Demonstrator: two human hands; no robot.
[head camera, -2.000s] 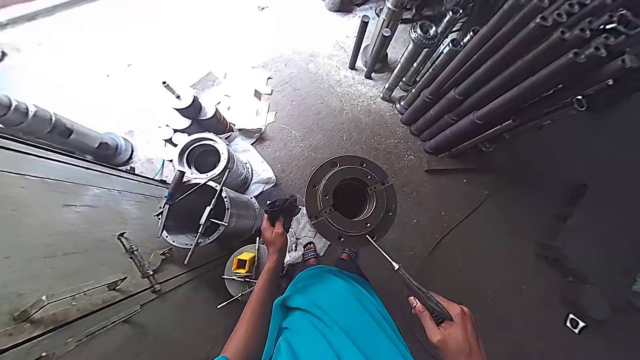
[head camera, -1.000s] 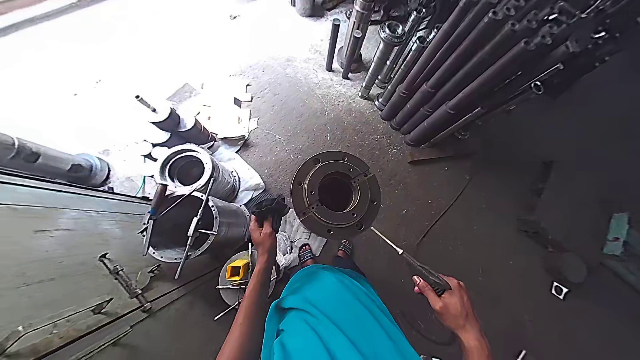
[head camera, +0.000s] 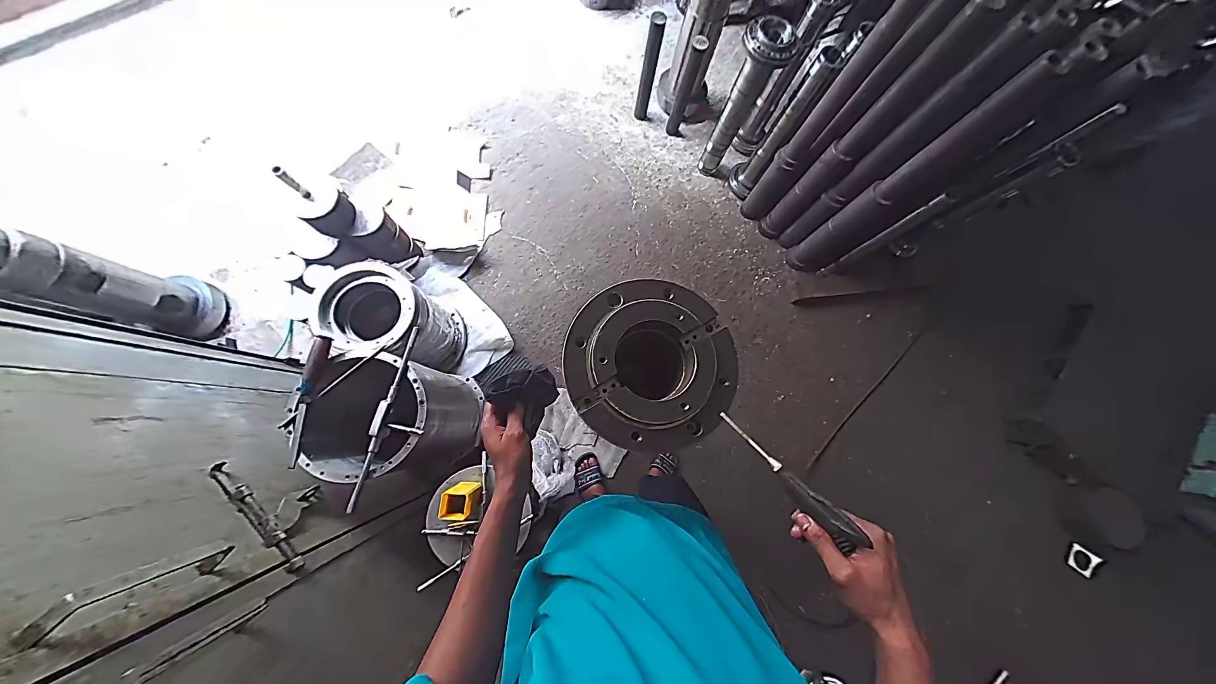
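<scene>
My left hand (head camera: 506, 442) grips a dark cloth (head camera: 522, 391), to the left of a round metal flange (head camera: 579, 356) with bolt holes and a dark central bore. In my right hand (head camera: 850, 560) is a dark-handled tool with a thin light-coloured shaft (head camera: 752, 441); its exact kind cannot be told. The shaft's tip lies at or just off the flange's lower right rim, and contact is unclear. Left of the cloth lies a large flanged metal cylinder (head camera: 451, 410), with a measuring tool, apparently an inside micrometer (head camera: 380, 418), across its mouth.
Dark steel shafts (head camera: 912, 152) lean in a row at the upper right. A second metal cylinder (head camera: 442, 332) stands beyond the large one. A yellow square-edged object (head camera: 461, 501) rests on a round plate (head camera: 442, 546) by my left forearm. My sandalled feet are just below the flange.
The tool tip has moved from over the flange's lower edge two seconds ago to its lower right rim. My left hand keeps hold of the dark cloth.
</scene>
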